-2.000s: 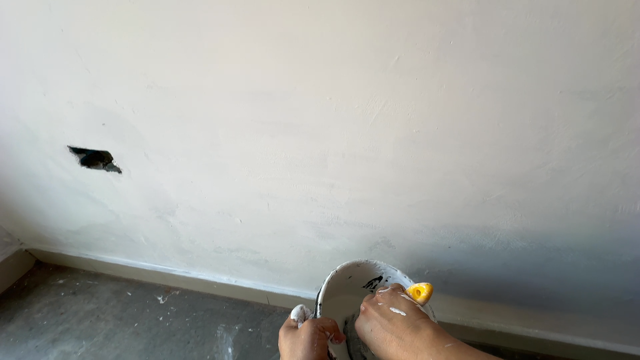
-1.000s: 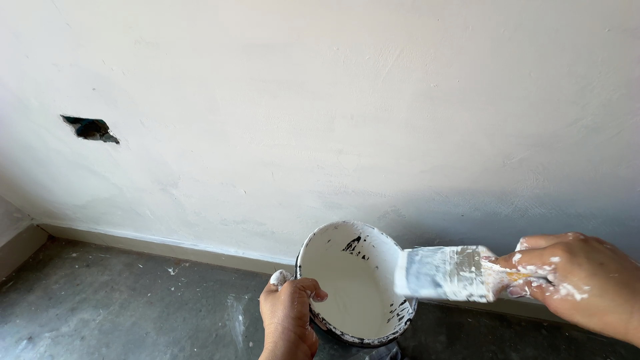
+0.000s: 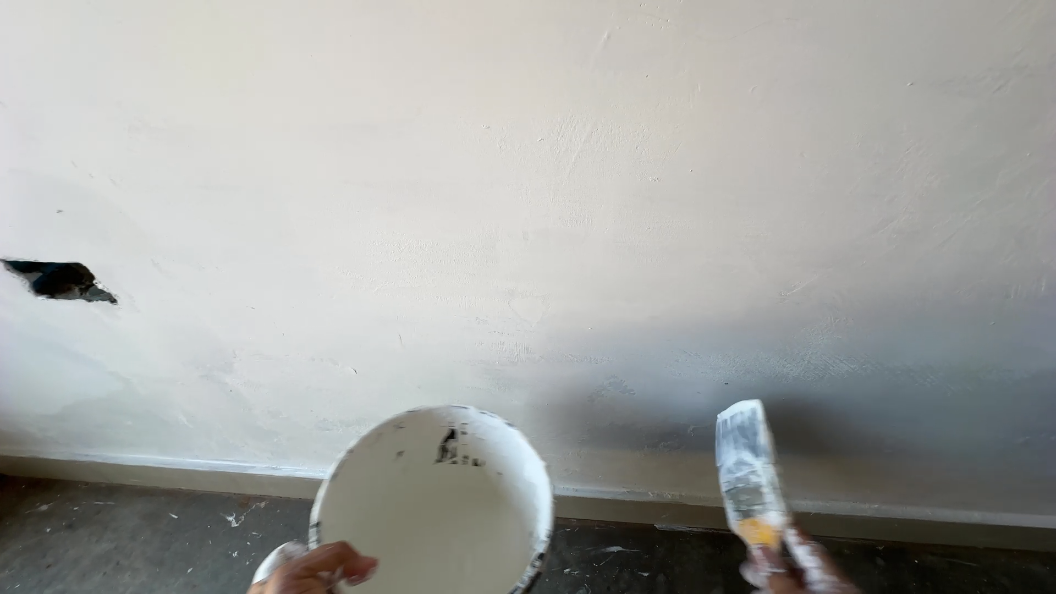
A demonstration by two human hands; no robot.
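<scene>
My left hand grips the left rim of a round bucket at the bottom centre. White paint fills part of the bucket, and dark marks show on its inner wall. At the lower right my right hand holds a paintbrush by its yellow handle, bristles up and coated in white paint. The brush is in front of the lower part of a whitish wall, to the right of the bucket. Whether its bristles touch the wall I cannot tell. White paint is smeared on my right hand's fingers.
A ragged dark hole opens in the wall at the left. A low skirting runs along the wall's base behind the bucket. The dark floor bears white paint spots. A shadow lies on the wall at the lower right.
My right hand was over the bucket, then drew the brush out to the right across the rim. The brush now stands upright, apart from the bucket. My left hand still holds the bucket.
</scene>
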